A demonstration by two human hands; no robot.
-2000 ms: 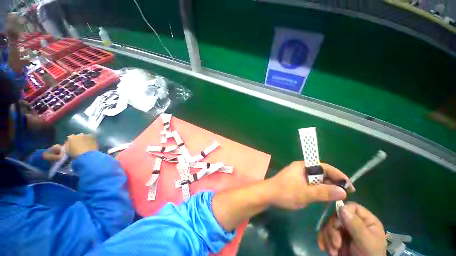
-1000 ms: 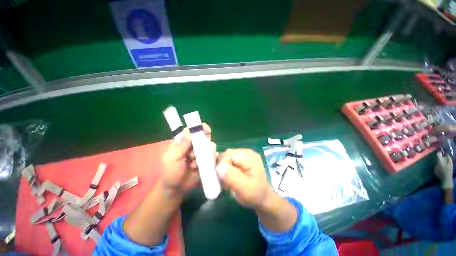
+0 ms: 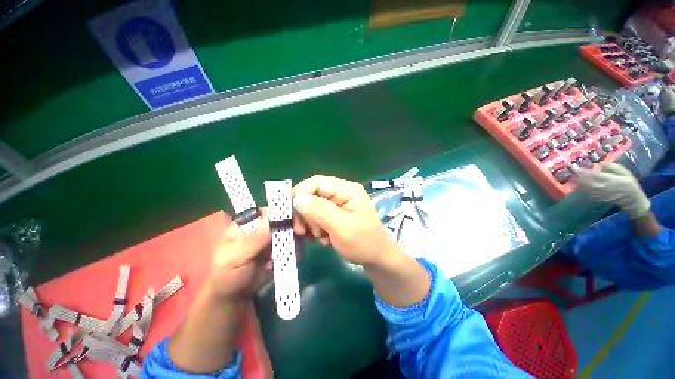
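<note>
My left hand (image 3: 240, 259) holds a light perforated watch strap (image 3: 235, 186) with a dark band; it sticks up beyond the fingers. A second perforated strap (image 3: 284, 263), rounded end down, hangs between my hands with a black band (image 3: 281, 223) across it. My right hand (image 3: 337, 215) has its thumb and fingers at this strap's right edge near the band; whether it grips the strap is hard to tell. Several straps (image 3: 96, 323) with dark bands lie crossed on the red mat (image 3: 200, 248) at left.
A clear plastic sheet (image 3: 481, 222) with straps (image 3: 411, 194) at its left edge lies right of my hands. Beyond it are a red tray (image 3: 518, 152) of watch pieces and another worker's gloved hand (image 3: 618, 189). A red stool (image 3: 529, 340) stands below the bench. Crumpled plastic (image 3: 18, 248) lies far left.
The view has swung from the left side of the bench to the right. Since one second ago, the strap between my hands has turned from its plain side to its perforated side, and my right hand has moved up beside its band.
</note>
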